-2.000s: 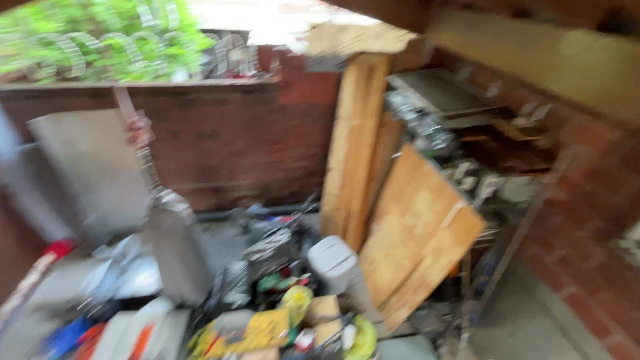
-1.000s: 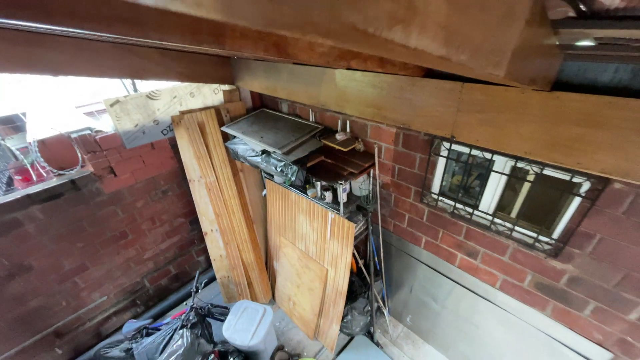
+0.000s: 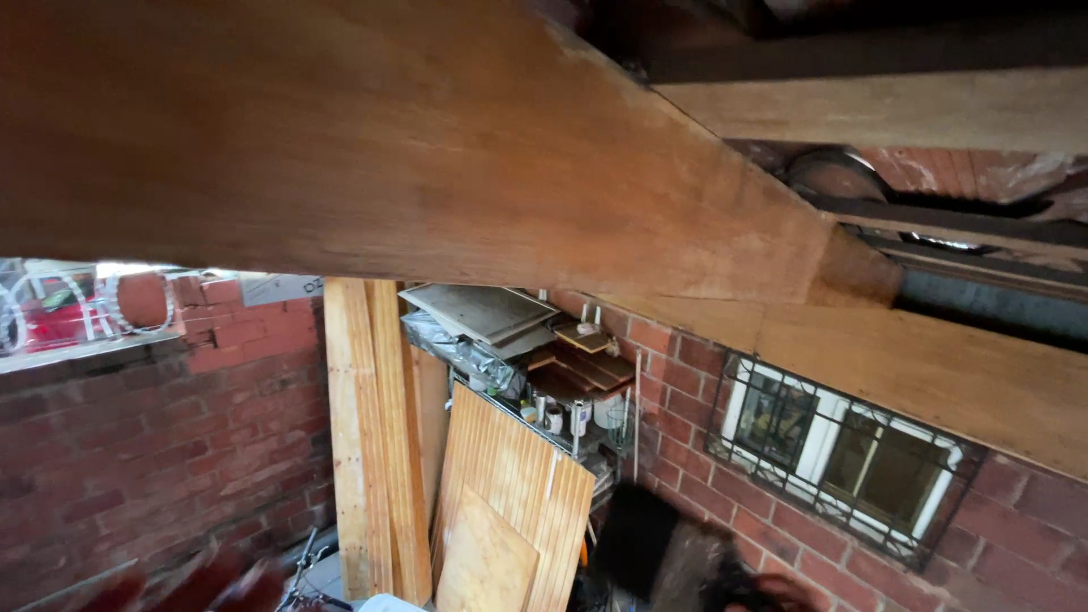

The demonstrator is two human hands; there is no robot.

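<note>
My left hand point(image 3: 200, 586) is a reddish blur at the bottom left edge, its fingers apart and nothing seen in them. At the bottom, right of centre, my right hand point(image 3: 778, 591) is partly in view around a dark, blurred object point(image 3: 637, 540) with a black block-like end and a grey-brown part; its kind cannot be told. Above both hands, a wide varnished wooden beam point(image 3: 425, 161) crosses the view and meets another wooden beam point(image 3: 901, 365) along the brick wall. Neither hand is seen touching the beams.
Long wooden boards point(image 3: 374, 442) and a grooved wood panel point(image 3: 510, 459) lean beside a cluttered metal shelf point(image 3: 574, 442). A barred window point(image 3: 841, 450) is set in the brick wall point(image 3: 782, 527). Roof timbers point(image 3: 867, 110) run overhead at right. A low brick wall point(image 3: 170, 425) stands at left.
Both hands have come into view at the bottom edge, the right one with the dark object. The view has swung up and right from the cluttered floor, and the beam fills more of it.
</note>
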